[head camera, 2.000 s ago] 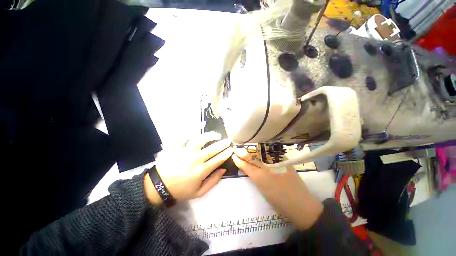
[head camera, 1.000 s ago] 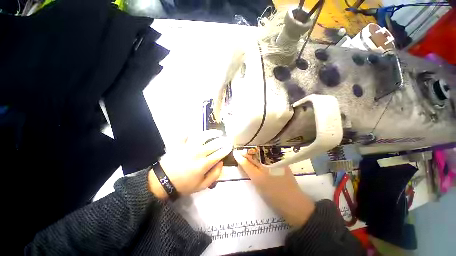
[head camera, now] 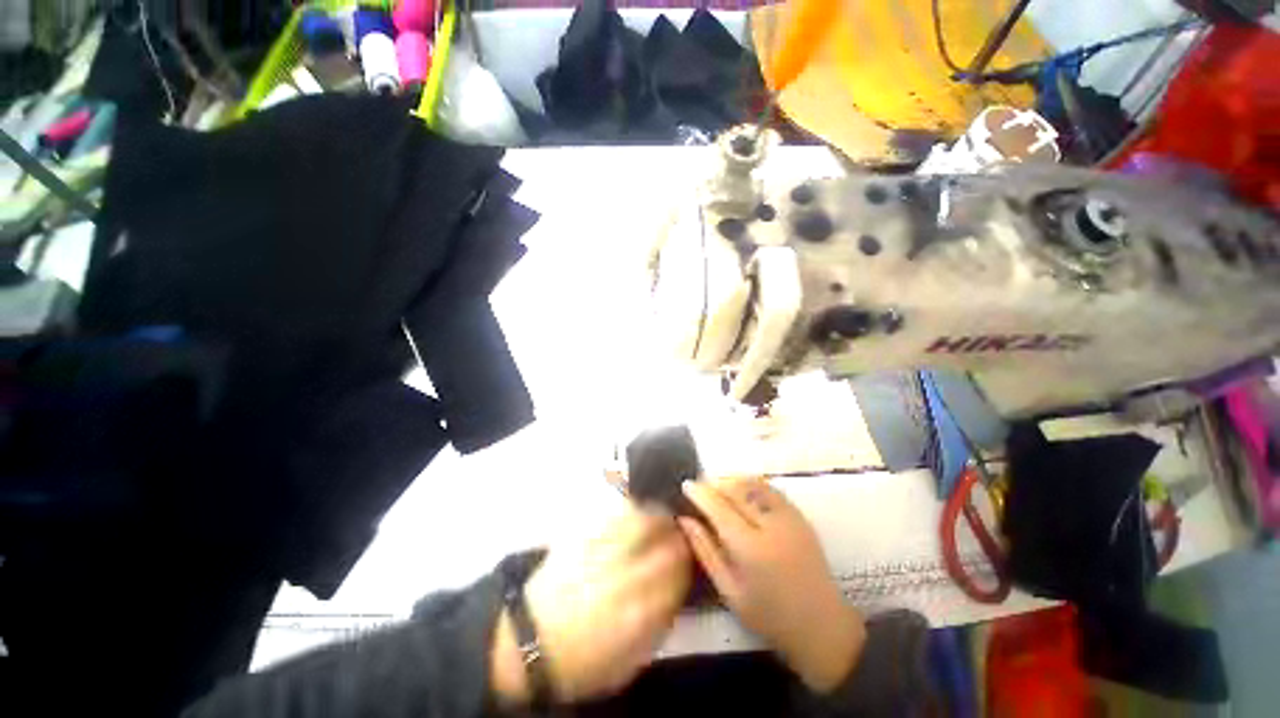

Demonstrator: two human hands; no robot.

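A small black fabric piece [head camera: 663, 463] is between my two hands, in front of the sewing machine head [head camera: 983, 281] and clear of its left end. My left hand [head camera: 604, 596] is blurred, with its fingers closed on the near part of the piece. My right hand [head camera: 769, 568] has its fingertips on the right edge of the piece. The part of the fabric under my fingers is hidden.
A big heap of black cut pieces [head camera: 281, 253] covers the left. Red-handled scissors [head camera: 969, 540] and a small black pile [head camera: 1074, 512] lie at the right. Thread cones [head camera: 376, 53] stand at upper left. Yellow material [head camera: 870, 84] lies behind the machine.
Both hands have moved from under the machine's needle area toward the front table edge, with the black piece. The view has shifted, showing more of the machine head and the table's back.
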